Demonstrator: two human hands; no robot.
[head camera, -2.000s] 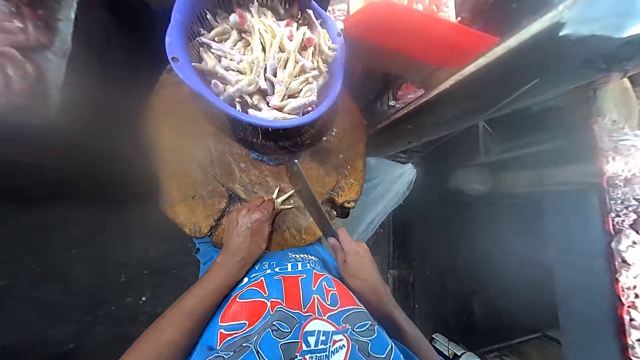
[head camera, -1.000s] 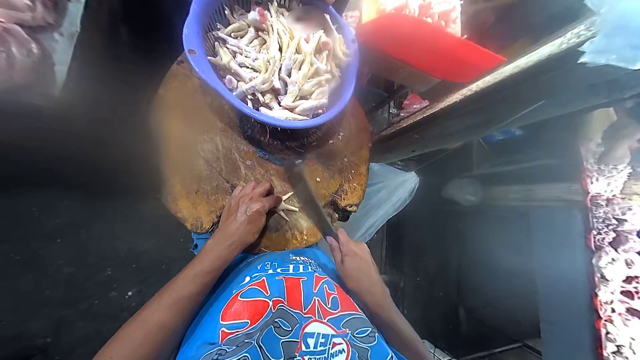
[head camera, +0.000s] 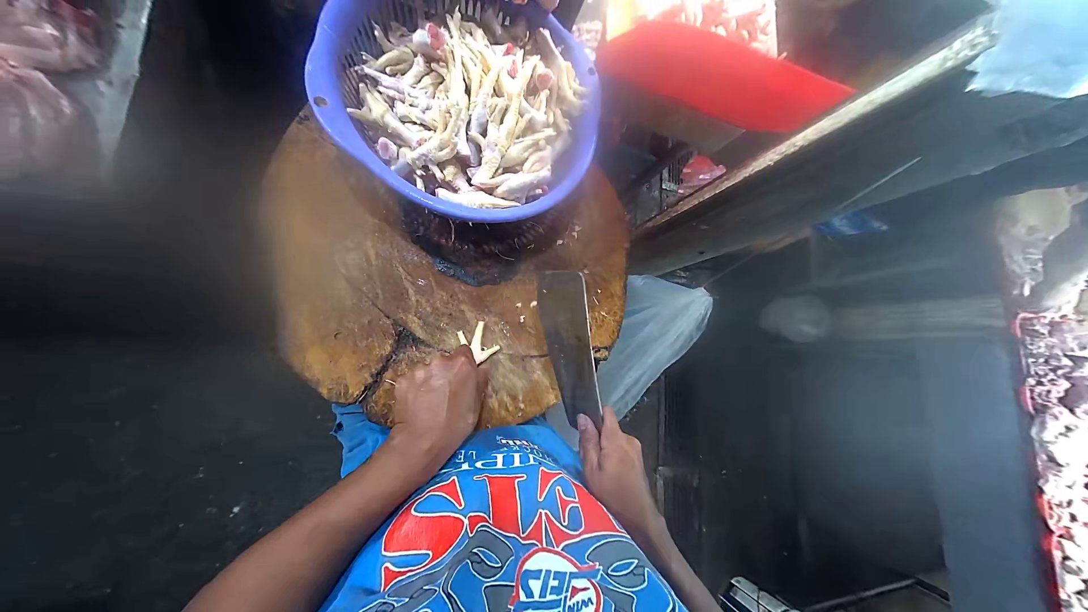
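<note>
My left hand (head camera: 440, 395) is closed around a chicken foot (head camera: 478, 342) at the near part of the round wooden chopping block (head camera: 340, 297); the toes stick out past my fingers. In my right hand (head camera: 614, 466) is the handle end of a cleaver (head camera: 568, 344), its broad blade pointing away from me over the block's right side, apart from the foot. At the block's far side stands a purple plastic colander (head camera: 399, 189) heaped with chicken feet (head camera: 476, 127).
A clear plastic bag (head camera: 659, 327) hangs at the block's right edge. Beyond it, a wooden beam (head camera: 816, 136) runs diagonally beside a red tray (head camera: 714, 76). Meat lies at the far left (head camera: 38, 102) and far right (head camera: 1054, 408). Another person's fingers touch the colander's far rim.
The cleaver blade has swung from leaning left, close to the foot, to nearly straight ahead, farther from my left hand. My left hand still grips a foot.
</note>
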